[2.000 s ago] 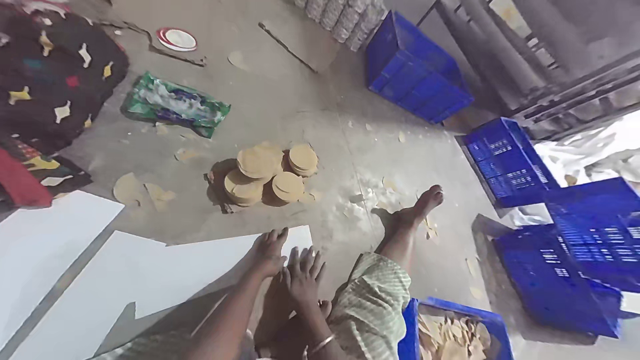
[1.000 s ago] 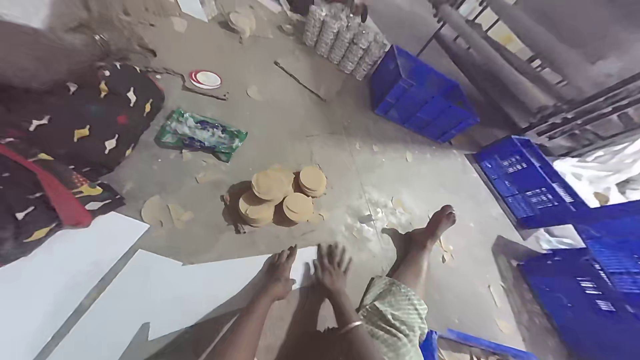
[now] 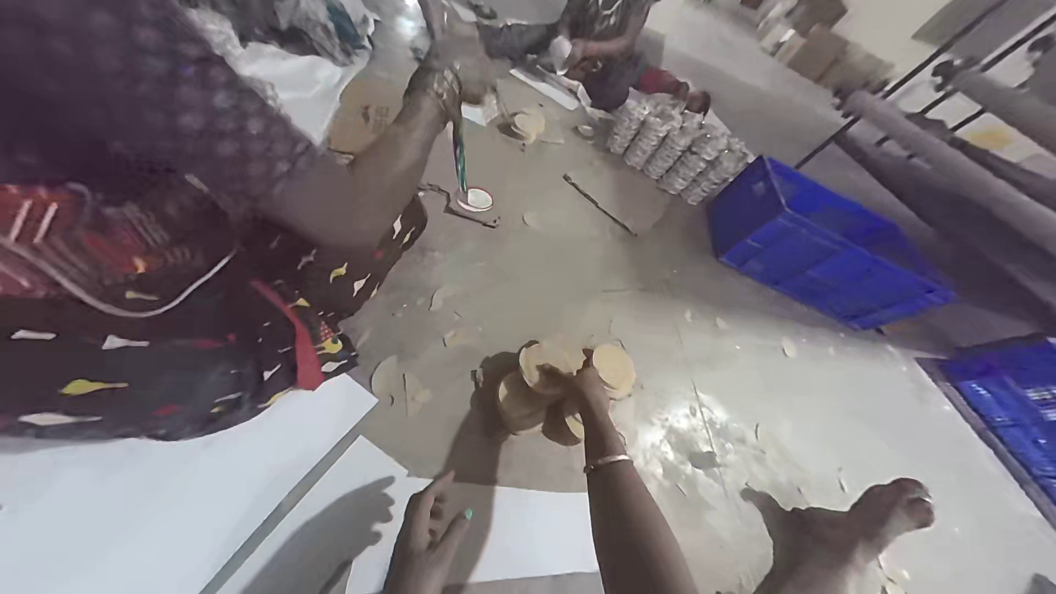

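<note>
My right hand (image 3: 577,386), with a bangle at the wrist, reaches over the stacks of thin tan discs (image 3: 521,403) on the floor. Its fingers are at one of the middle stacks; whether they grip a disc cannot be made out. Another stack of discs (image 3: 614,368) stands just right of the fingers. My left hand (image 3: 436,524) is above the white sheet (image 3: 528,528), fingers apart and holding nothing. A second white sheet (image 3: 165,495) lies at the left.
A co-worker's arm (image 3: 363,181) and patterned clothing (image 3: 190,355) occupy the left; another person sits at the top. Blue plastic crates (image 3: 825,247) and wrapped stacks (image 3: 676,148) are at the right and back. My bare foot (image 3: 874,528) is at lower right. Thin scraps lie about.
My right hand has moved forward from the white sheet to the disc stacks. My left hand has lifted from the sheet. The co-worker's arm has come into view, and the green packet is no longer seen on the floor.
</note>
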